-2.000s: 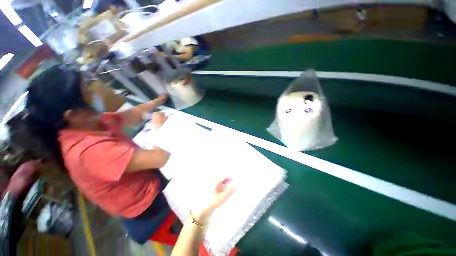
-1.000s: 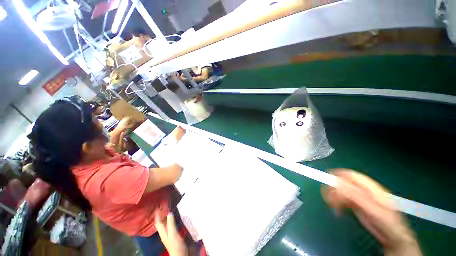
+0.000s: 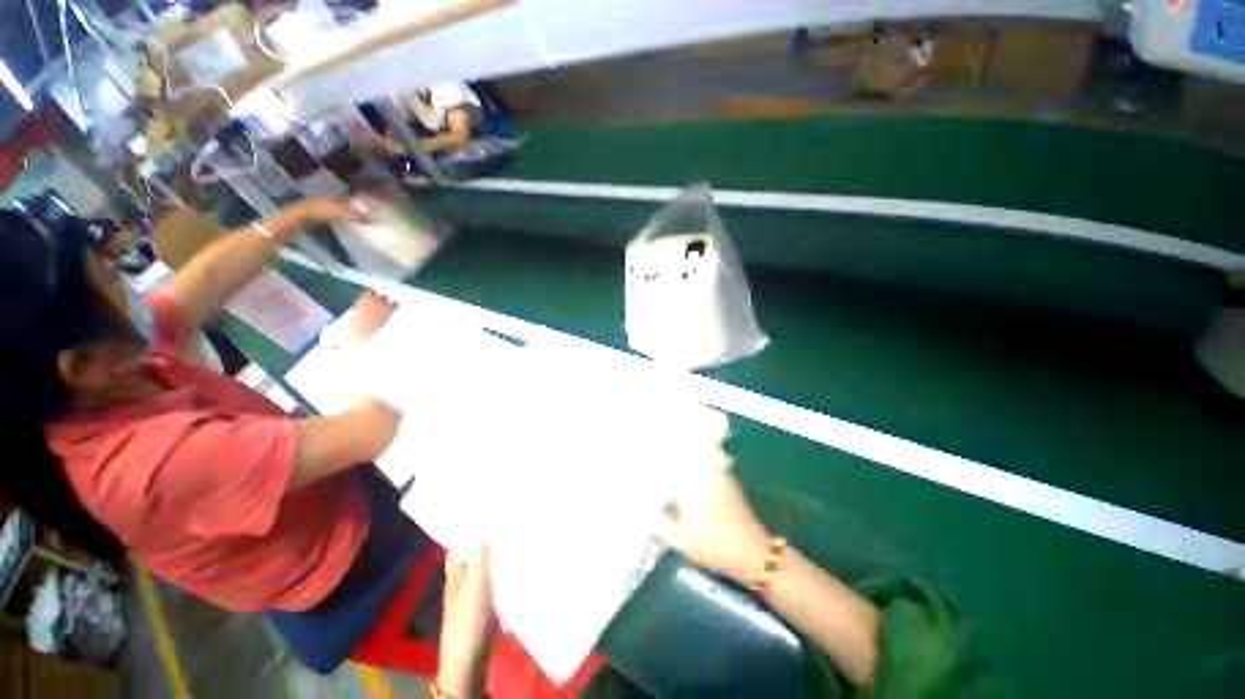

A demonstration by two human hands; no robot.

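A glaring white stack of bubble bags [image 3: 560,451] lies in front of me, with a bag corner pointing down at its near edge. My right hand [image 3: 703,498] is at the right side of the stack; its fingertips are lost in the glare. My left hand [image 3: 467,601] is at the near left edge, partly cut off by the frame bottom. Whether either hand grips a bag cannot be told. A cream unit in a clear bubble bag [image 3: 690,301] stands upright on the green belt beyond the white strip.
A person in a red top [image 3: 205,478] sits at left, one arm stretched toward another bagged unit [image 3: 389,235]. A white strip [image 3: 928,471] edges the green belt. A raised shelf [image 3: 546,41] crosses the top. A pale object [image 3: 1222,348] is cut off at right.
My right hand has moved left from over the white strip to the bag stack. My left hand is now at the stack's near edge. The neighbour's arm has reached out. The view has shifted.
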